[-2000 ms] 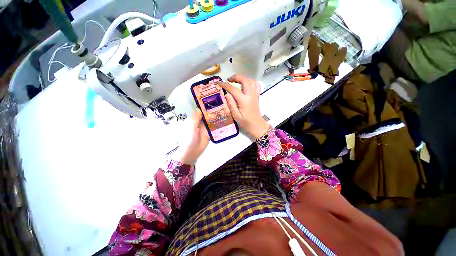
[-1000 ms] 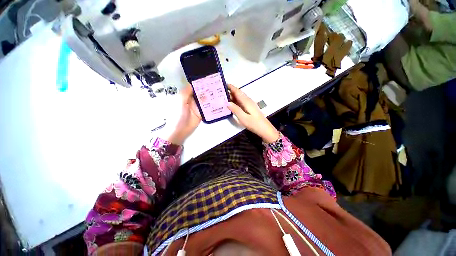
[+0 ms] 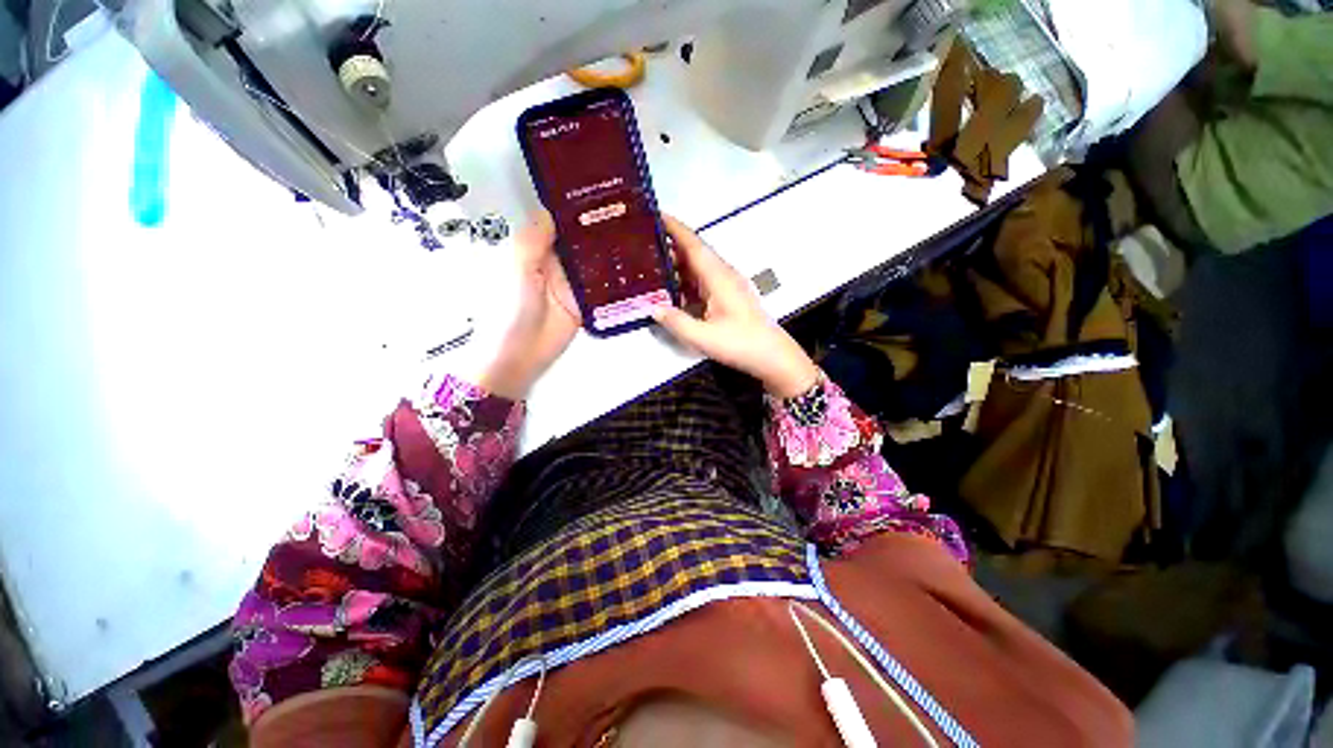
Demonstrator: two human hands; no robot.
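Observation:
A smartphone (image 3: 597, 205) with a lit, dark red screen is held upright above the white table, in front of the sewing machine. My left hand (image 3: 535, 310) grips its lower left edge. My right hand (image 3: 728, 310) holds its lower right edge, with the thumb at the bottom of the screen. The machine's presser foot and needle area (image 3: 424, 190) is left of the phone, with no cloth seen under it.
The white sewing machine (image 3: 512, 32) stands behind the phone. Orange-handled snips (image 3: 895, 161) and small brown pieces (image 3: 988, 117) lie at the table's right end. A brown and black fabric heap (image 3: 1075, 439) is right of the table. Another person's green sleeve (image 3: 1269, 146) shows at upper right.
The phone screen has gone from bright pink and orange to dark red. My right hand has moved from the upper part of the phone to its lower edge. The camera view has shifted.

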